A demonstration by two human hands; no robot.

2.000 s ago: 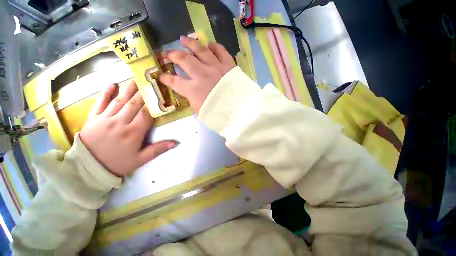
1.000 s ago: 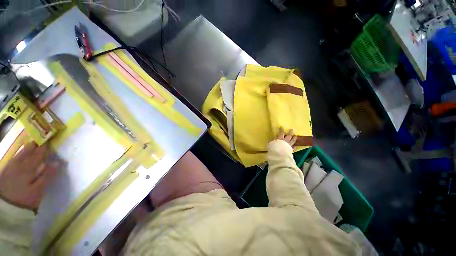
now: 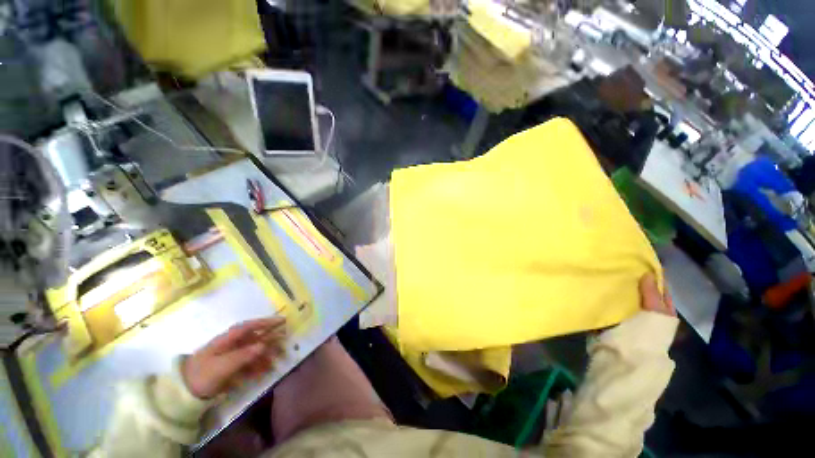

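A large bright yellow fabric panel [image 3: 518, 241] is raised and spread out at the right of the machine. My right hand [image 3: 655, 295] grips its lower right edge, fingers partly hidden by the cloth. My left hand [image 3: 234, 358] is empty, slightly blurred, over the front edge of the template plate [image 3: 205, 313]. The yellow clamp frame [image 3: 159, 246] lies on the plate at the left, in front of the machine, beyond my left hand. More yellow pieces [image 3: 460, 368] with a beige-grey inside hang below the panel.
Red-and-black thread snips [image 3: 256, 195] lie at the plate's back right. A white-framed tablet [image 3: 284, 112] stands behind. The green basket [image 3: 536, 402] is below the panel, beside my right sleeve. Another yellow piece [image 3: 192, 31] shows at the top left. Other machines and tables stand beyond.
My right hand has gone from the clamp frame to the yellow pile and lifted a panel, spreading it. My left hand has left the clamp area, moving toward the plate's front edge. The view has turned right.
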